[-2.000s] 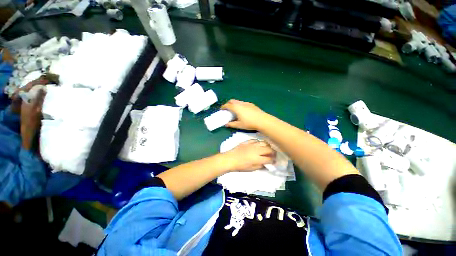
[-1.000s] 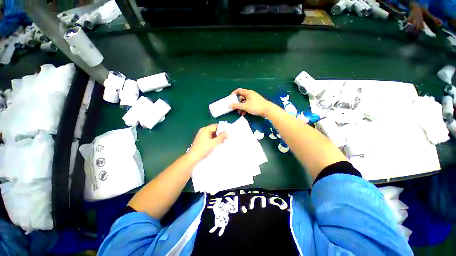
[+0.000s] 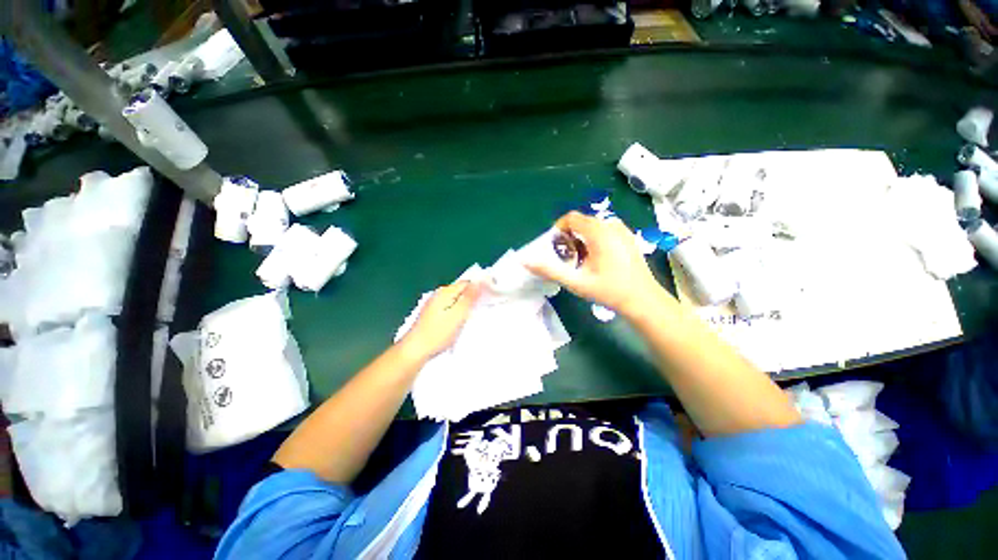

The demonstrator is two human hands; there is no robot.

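Observation:
A white cylindrical unit [image 3: 532, 258] lies tilted over the top edge of the foam sleeves, its dark round end toward the upper right. My right hand [image 3: 596, 260] grips it around that dark end. The fanned stack of flat white foam sleeves [image 3: 487, 356] lies right in front of me. My left hand [image 3: 447, 315] is at the stack's upper left, its fingers on the sleeve at the unit's other end. Whether that end is inside the sleeve is hard to tell.
Several loose white units [image 3: 309, 258] lie at left, near a printed poly bag [image 3: 243, 372]. Black trays of wrapped units [image 3: 66, 361] stand far left. A pale board [image 3: 854, 317] with heaped fittings [image 3: 717, 235] is at right. A grey rail [image 3: 109, 104] crosses the upper left.
My right hand has moved the cylindrical unit right and down onto the sleeves, turning its dark end up. My left hand has shifted slightly and stays at the top sleeve.

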